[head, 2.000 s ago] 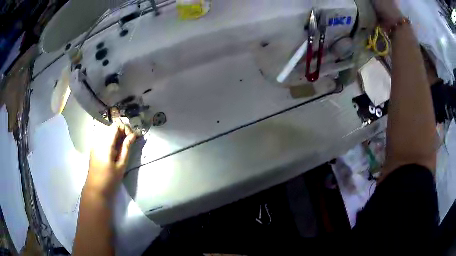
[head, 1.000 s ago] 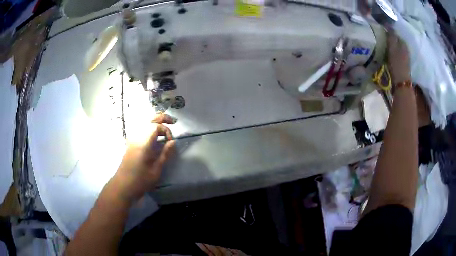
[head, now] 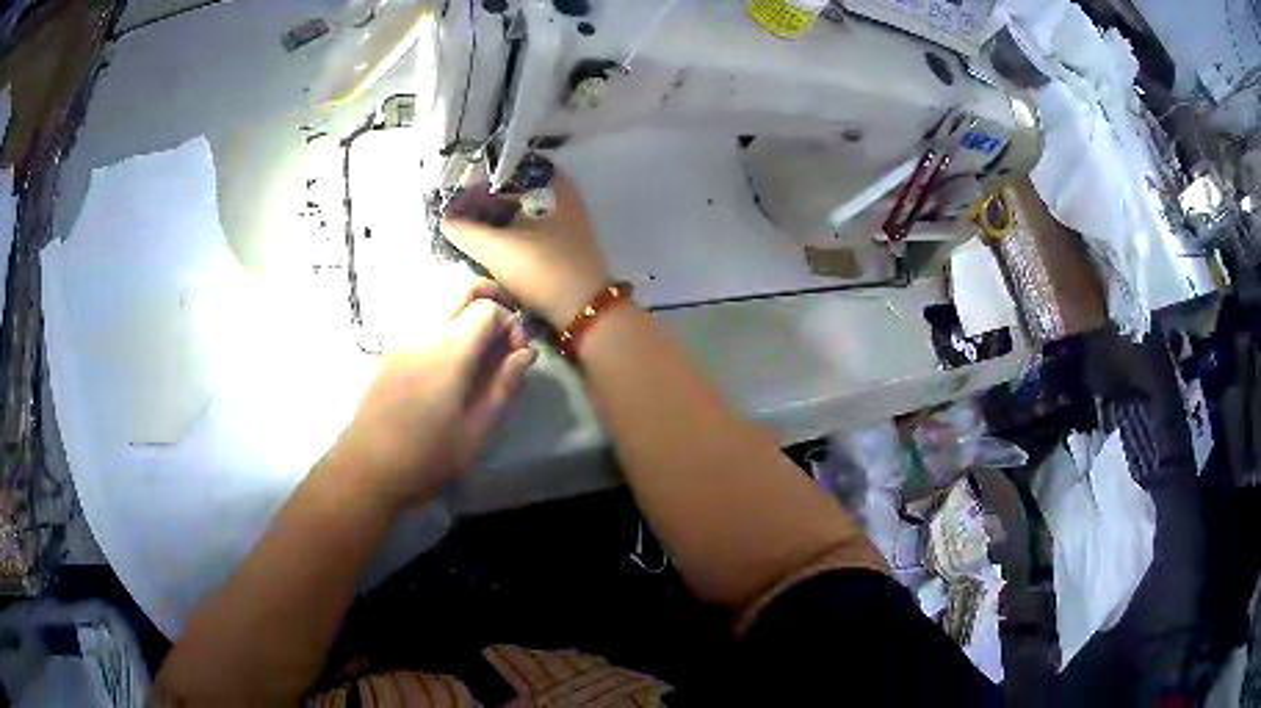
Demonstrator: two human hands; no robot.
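Observation:
The off-white sewing machine (head: pixel 844 83) lies across the top of the view. My right hand (head: pixel 533 242), with a beaded bracelet at the wrist, reaches in at the needle area under the head's left end; its fingertips are partly hidden, and what they touch is unclear. My left hand (head: pixel 450 380) is just below and left of it, fingers bent together near the front of the needle area; whether it grips something is hidden by glare and the fingers. A white cloth panel (head: pixel 132 332) lies flat at the left, washed out by the lamp near my hands.
Red-handled snips (head: pixel 914 194) and a white stick (head: pixel 874 197) are on the machine near the logo. Yellow-handled scissors (head: pixel 994 212) and bobbins on a black tray (head: pixel 954 336) are at the table's right end. White cloth (head: pixel 1099 152) hangs beyond; bundles of pieces (head: pixel 961 533) lie lower right.
My right hand has come from the machine's far right end to the needle area. My left hand has shifted slightly right in the view. The view has shifted, showing more of the right side.

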